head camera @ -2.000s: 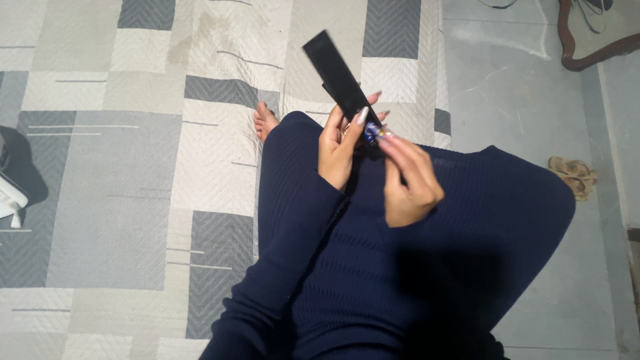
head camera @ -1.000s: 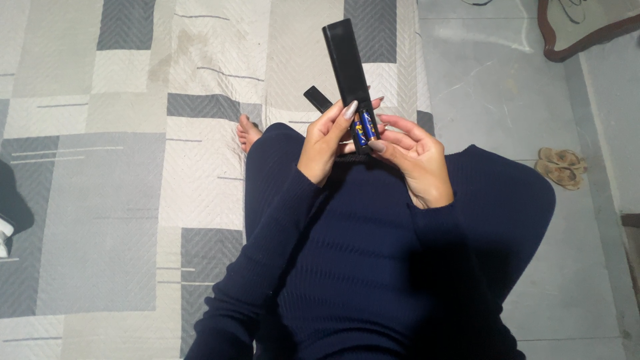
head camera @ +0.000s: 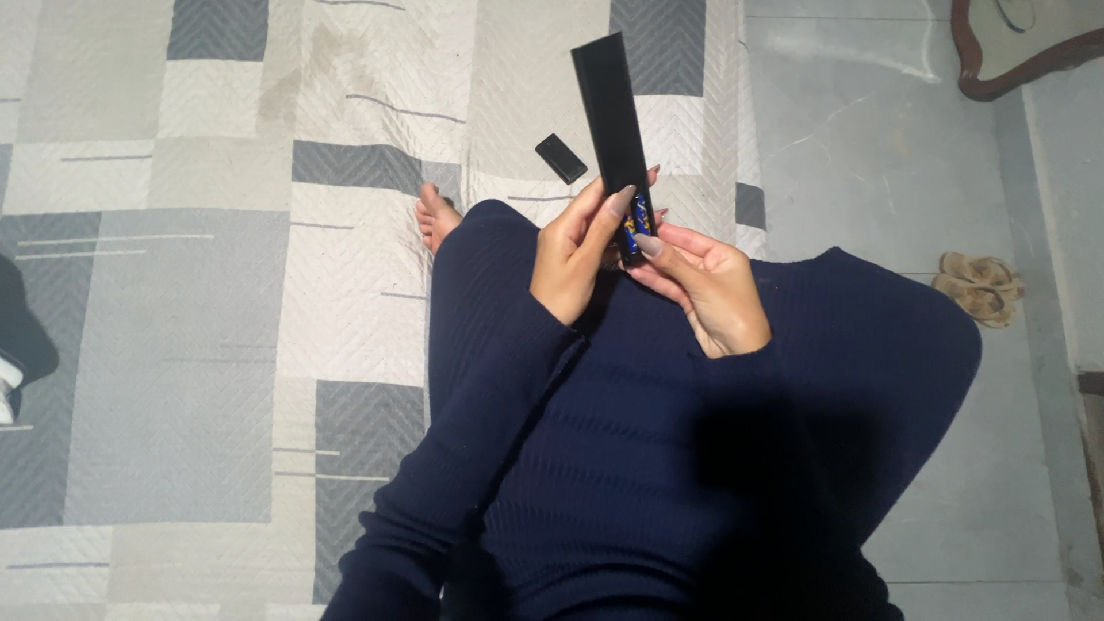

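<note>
A black remote control (head camera: 610,112) is held with its back and open battery compartment facing up. Two blue batteries (head camera: 637,222) lie side by side in the compartment at the end near my body. My left hand (head camera: 576,246) grips the remote from the left, its thumb at the compartment's upper edge. At the lower end, my right hand (head camera: 709,280) holds the remote, with the thumb on the lower part of the batteries. A small black battery cover (head camera: 561,159) rests on the bedspread, left of the remote.
A patchwork quilted bedspread (head camera: 190,345) in grey and white lies under my folded legs. My bare foot (head camera: 435,216) shows at the left knee. Tan sandals (head camera: 979,289) stand on the tiled floor at the right. A brown-framed object (head camera: 979,90) is at the upper right.
Two seconds ago my right fingers were at the battery end; now the right thumb lies on the batteries. The small cover, partly hidden behind the remote before, now shows apart from it.
</note>
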